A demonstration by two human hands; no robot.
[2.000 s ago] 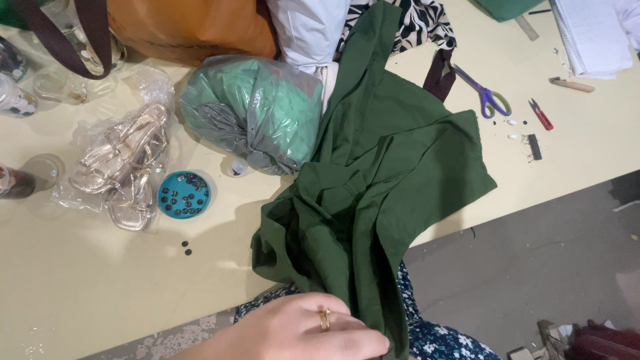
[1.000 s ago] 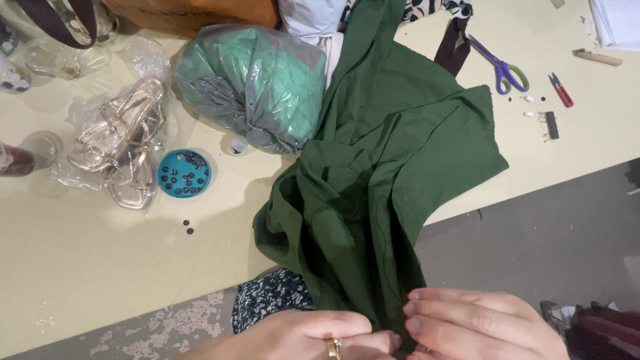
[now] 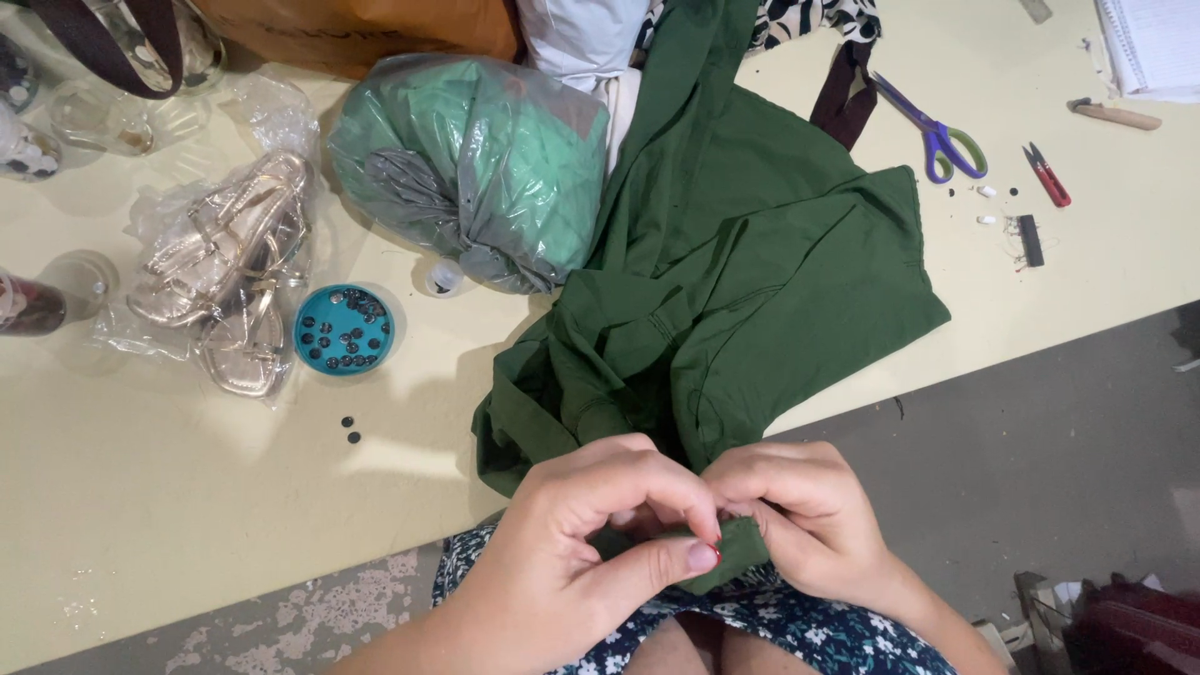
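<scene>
A dark green fabric garment (image 3: 750,262) lies bunched over the table and hangs off its near edge. My left hand (image 3: 609,525) is at the garment's near end, thumb and index finger pinched close together; whether a needle or thread is between them cannot be made out. Beside it, my right hand (image 3: 806,516) grips the green cloth between thumb and fingers. A teal round dish (image 3: 343,330) holds several small dark buttons, and two loose dark buttons (image 3: 351,430) lie below it.
Gold sandals in clear plastic (image 3: 234,272) lie at left. A tied bag of green cloth (image 3: 469,169) sits behind the dish. At right are purple-handled scissors (image 3: 940,145), red thread snips (image 3: 1047,175), a dark strip (image 3: 1030,241), a wooden-handled tool (image 3: 1116,114) and a spiral notebook (image 3: 1153,47).
Two seconds ago only one hand was in view. Now both are together at the garment's near end, raised into fuller view, with a small fold of cloth between them.
</scene>
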